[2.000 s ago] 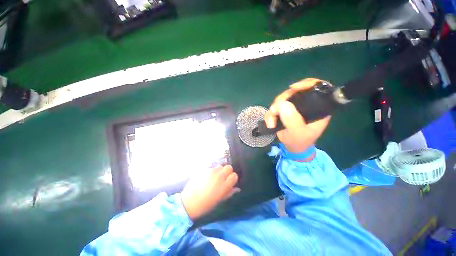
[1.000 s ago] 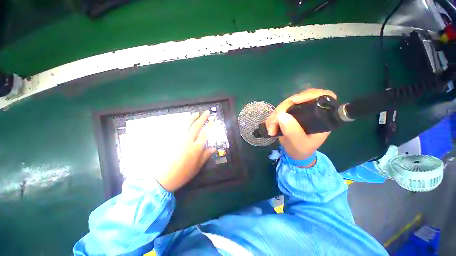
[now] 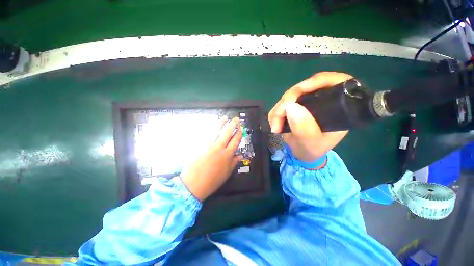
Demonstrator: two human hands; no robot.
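Observation:
The tablet unit point(image 3: 174, 140) lies open in a black work tray point(image 3: 120, 150), its surface glaring white. The circuit board strip point(image 3: 245, 150) with small coloured parts is at its right end. My left hand point(image 3: 213, 158) rests on the unit, fingertips at the board's left edge; no held thing shows. My right hand point(image 3: 304, 122) grips the thick black electric screwdriver point(image 3: 335, 106), which points left towards the tray's right edge. Its tip is hard to make out. The screw dish point(image 3: 276, 140) is mostly hidden behind my right hand.
A chipped white rail point(image 3: 208, 45) runs beyond the bench, with the green conveyor belt point(image 3: 182, 18) behind it. A small black device with a red light point(image 3: 409, 140) and a pale green fan point(image 3: 427, 200) are at the right. A dark cylindrical object point(image 3: 10, 57) is at the far left.
My right hand and the screwdriver have lifted from the screw dish and moved slightly left, towards the tray. My left hand's fingers have shifted on the unit beside the board.

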